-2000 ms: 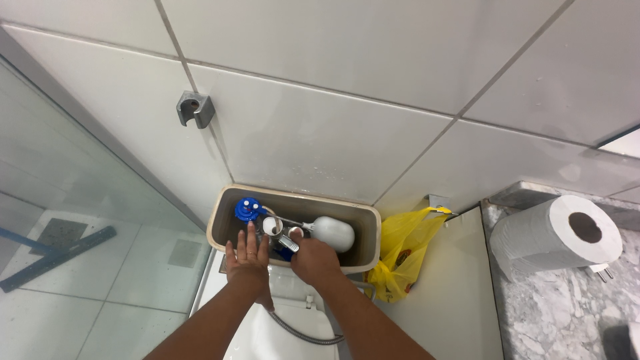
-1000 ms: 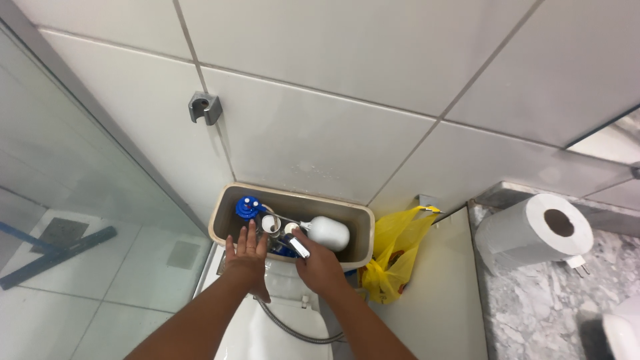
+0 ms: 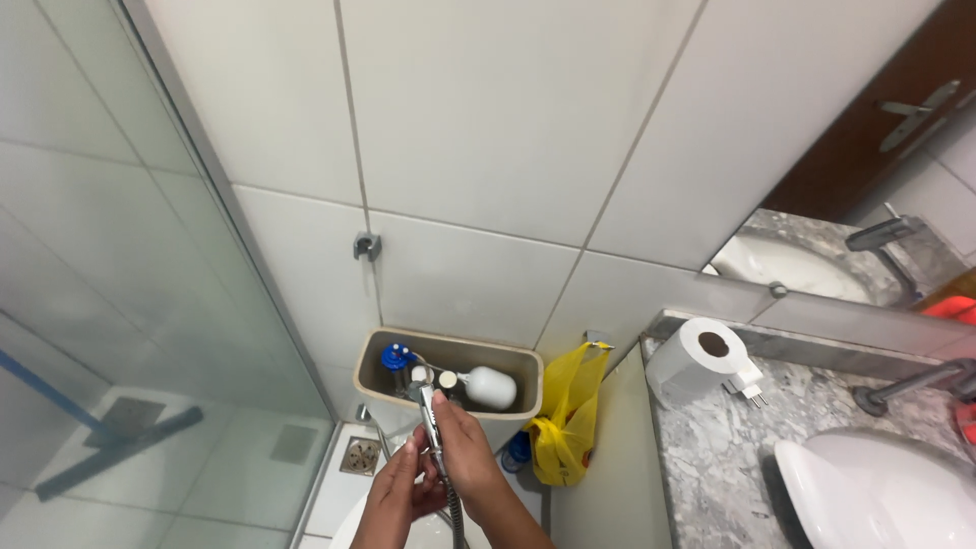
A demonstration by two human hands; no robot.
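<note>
My right hand (image 3: 463,446) is closed around a chrome hand bidet sprayer (image 3: 429,419), whose head points up toward the open toilet cistern (image 3: 450,408). A flexible metal hose (image 3: 455,507) runs down from the handle between my wrists. My left hand (image 3: 402,476) is at the sprayer's lower left side, fingers bent near the handle; whether they grip it is unclear. Inside the lidless cistern are a blue-capped fill valve (image 3: 396,357), a white float (image 3: 491,387) and round white-topped parts. The toilet below is mostly hidden by my hands.
A yellow plastic bag (image 3: 564,419) hangs on a wall hook right of the cistern. A marble counter (image 3: 709,457) holds a paper roll (image 3: 690,358), a white plug adapter (image 3: 746,381) and a basin (image 3: 877,480). Left stands a glass shower panel (image 3: 229,267); a metal holder (image 3: 367,245) is on the wall.
Both hands and the sprayer have moved from over the cistern to in front of it. The left hand, spread earlier, now has its fingers bent beside the handle. The view has shifted, showing more mirror and basin.
</note>
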